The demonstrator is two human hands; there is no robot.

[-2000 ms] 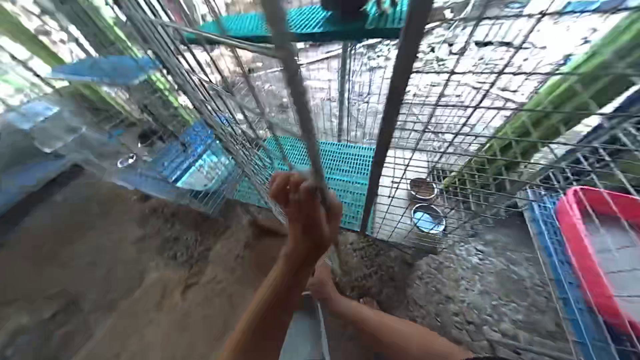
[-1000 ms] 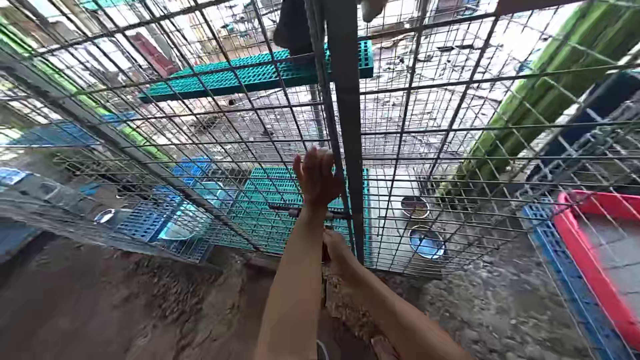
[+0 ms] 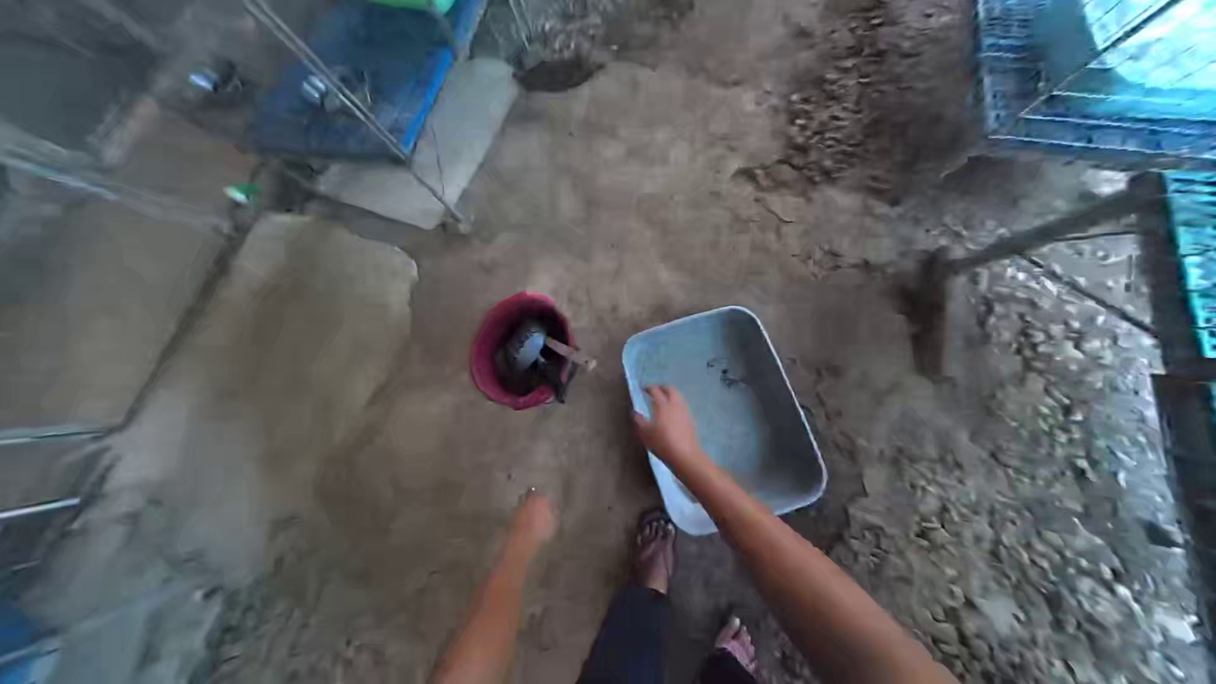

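My right hand (image 3: pixel 669 424) is over the left rim of a grey rectangular plastic basin (image 3: pixel 750 408) on the ground; whether it grips the rim I cannot tell. Dark bits lie on the basin's floor. To the left, my left hand (image 3: pixel 535 518) hangs above the bare ground, its fingers blurred, and nothing shows in it. Beyond that hand stands a dark red bucket (image 3: pixel 489 353), with a rounded grey object (image 3: pixel 525 344) and a light-coloured handle (image 3: pixel 571 354) sticking up out of it.
My sandalled feet (image 3: pixel 655 548) are just below the basin. A blue wire-and-plastic cage (image 3: pixel 1092 133) stands at the upper right, near a wooden post (image 3: pixel 1178 275). Rubble covers the ground at the right. Concrete slabs (image 3: pixel 323 313) and a blue panel (image 3: pixel 351 85) lie to the left.
The view has swung from the wire cage down to the ground. My hands, earlier at the cage's frame, are apart, with the right at the basin.
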